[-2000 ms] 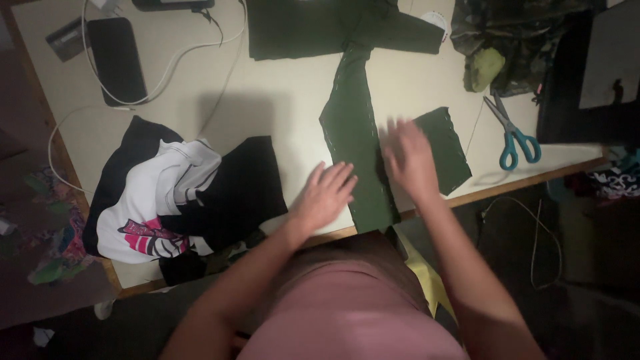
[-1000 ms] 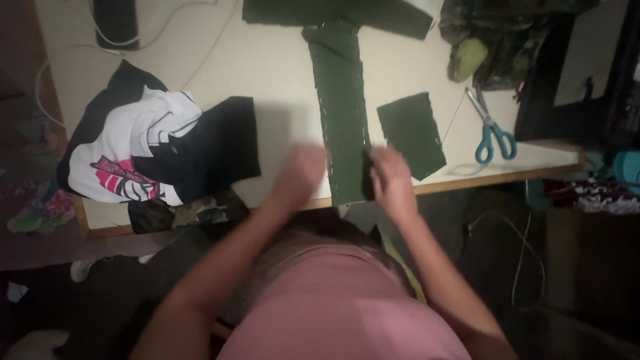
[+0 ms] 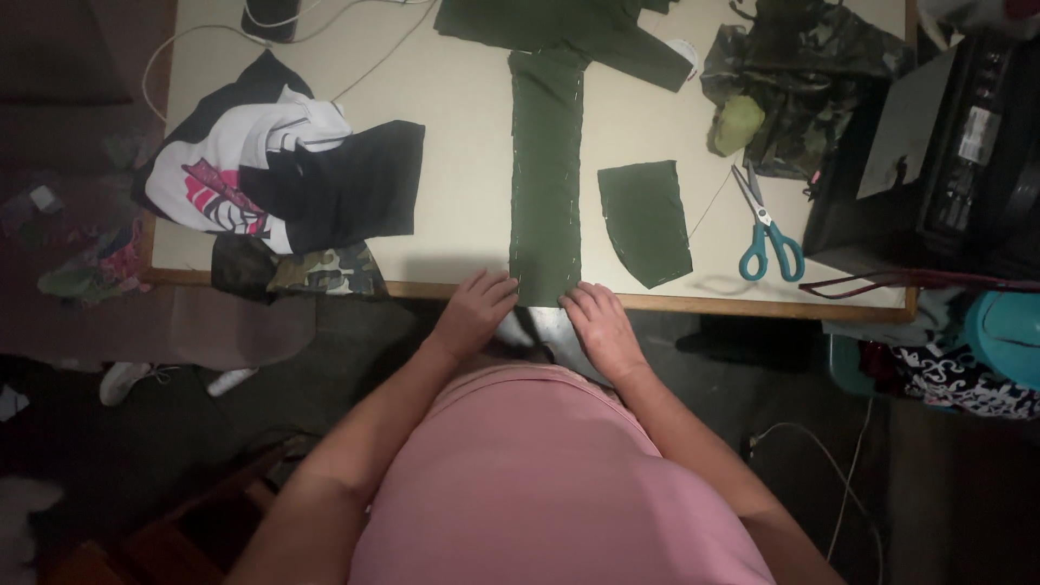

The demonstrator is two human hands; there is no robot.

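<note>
A long dark green fabric strip (image 3: 546, 171) with pale stitches along both sides runs down to the table's front edge, its top meeting a larger green fabric piece (image 3: 520, 24). At the strip's lower left corner lie the fingertips of my left hand (image 3: 478, 310). My right hand (image 3: 600, 325) touches the lower right corner, fingers slightly bent. Whether either hand pinches the cloth is hard to tell. Right of the strip a small green fabric piece (image 3: 648, 223) lies flat. Farther right are scissors with teal handles (image 3: 770, 248), blades slightly apart.
Black and white cloth with a pink print (image 3: 276, 162) is heaped at the left, over camouflage fabric (image 3: 329, 270) at the wooden table edge (image 3: 691, 304). A phone (image 3: 270, 20) and white cables lie behind. More camouflage fabric (image 3: 800, 89) and a black machine-like object (image 3: 967, 138) stand right.
Both hands have moved toward the body to the strip's lower end. The strip now lies straighter, apart from the small green piece it was close to before. The view has shifted.
</note>
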